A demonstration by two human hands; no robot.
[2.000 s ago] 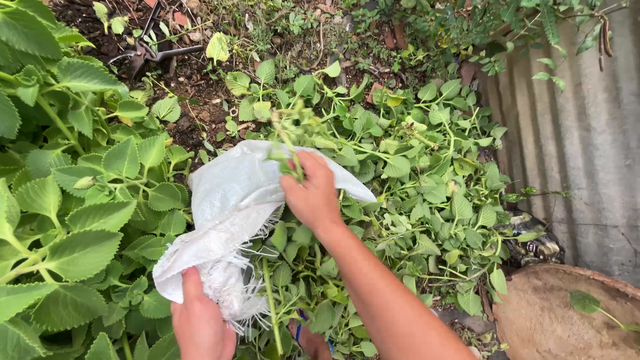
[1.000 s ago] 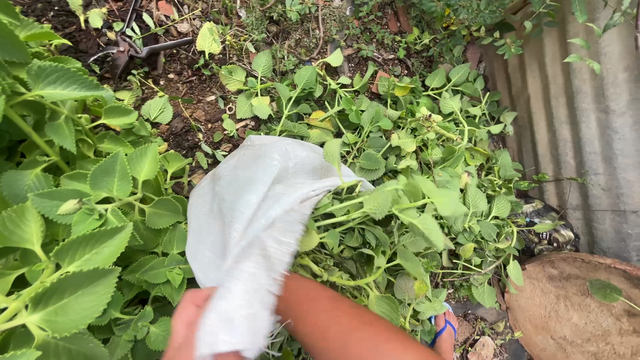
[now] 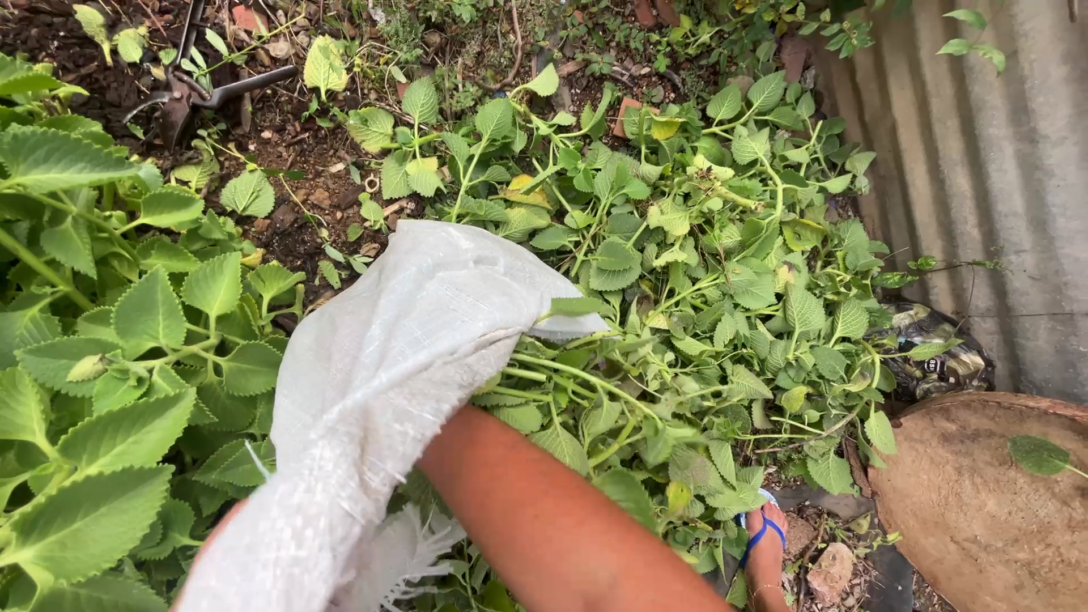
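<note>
A white woven plastic sack [image 3: 408, 323], frayed along its edge, is bunched over the front of my right forearm, which enters from the bottom edge. My right hand is hidden by the sack. Cut leafy stems [image 3: 578, 374] stick out from beneath the sack beside the forearm, over a spread of cut green leafy plants [image 3: 748, 280]. Of my left hand [image 3: 214, 540] only a sliver shows at the lower left, behind the sack's near end; its fingers are hidden.
Growing leafy plants [image 3: 110, 391] fill the left side. Pruning shears [image 3: 183, 93] lie on soil at the upper left. Corrugated sheeting [image 3: 960, 170] stands at right, with a dark plastic bag [image 3: 939, 353] and a round brown surface [image 3: 977, 484] below. A sandaled foot [image 3: 765, 544] is at the bottom.
My right hand, seen two seconds ago holding a green sprig above the sack, has gone out of sight under the sack. The sack is now drawn over the forearm and hides most of my left hand.
</note>
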